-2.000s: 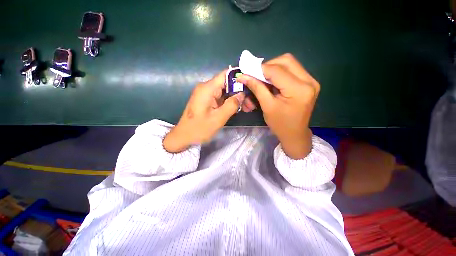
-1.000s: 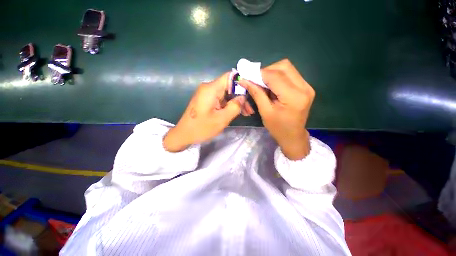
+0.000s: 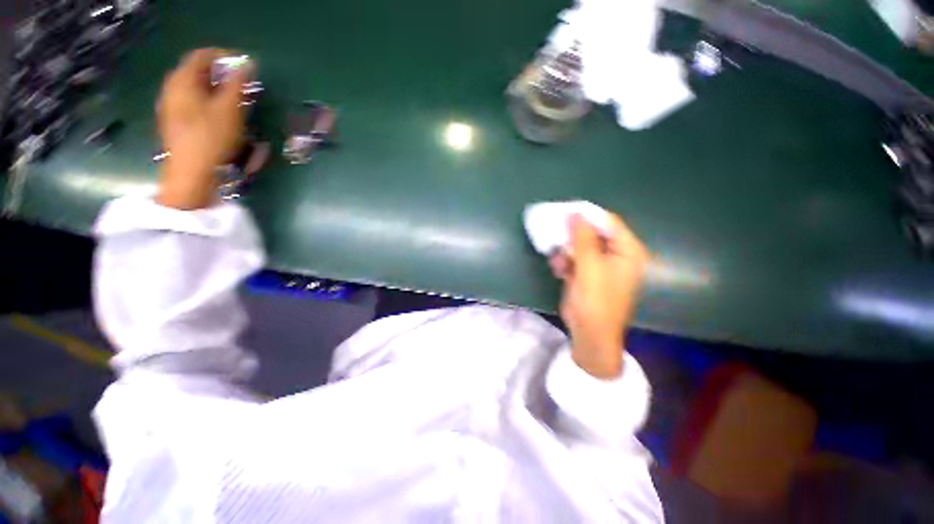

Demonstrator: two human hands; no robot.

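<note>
My left hand (image 3: 203,118) is at the upper left over the green bench, with its fingers around a blurred clamped watch unit (image 3: 231,69) that shows at the fingertips. Another clamped watch unit (image 3: 310,131) stands just right of the hand. One more (image 3: 246,167) is partly hidden beside my left wrist. My right hand (image 3: 602,268) is right of centre and pinches a white wipe (image 3: 553,224) between thumb and fingers, above the bench's near part.
A clear round dispenser bottle (image 3: 549,100) stands at the top centre beside loose white wipes (image 3: 633,61). A dark heap of clamped units (image 3: 67,63) lies at the far left, another (image 3: 915,174) at the right edge. A pale rail (image 3: 809,39) curves across the upper right.
My hands have moved apart. The left has carried the watch unit up and left to the standing units; the right keeps the wipe and is lower. The view has shifted, showing more bench.
</note>
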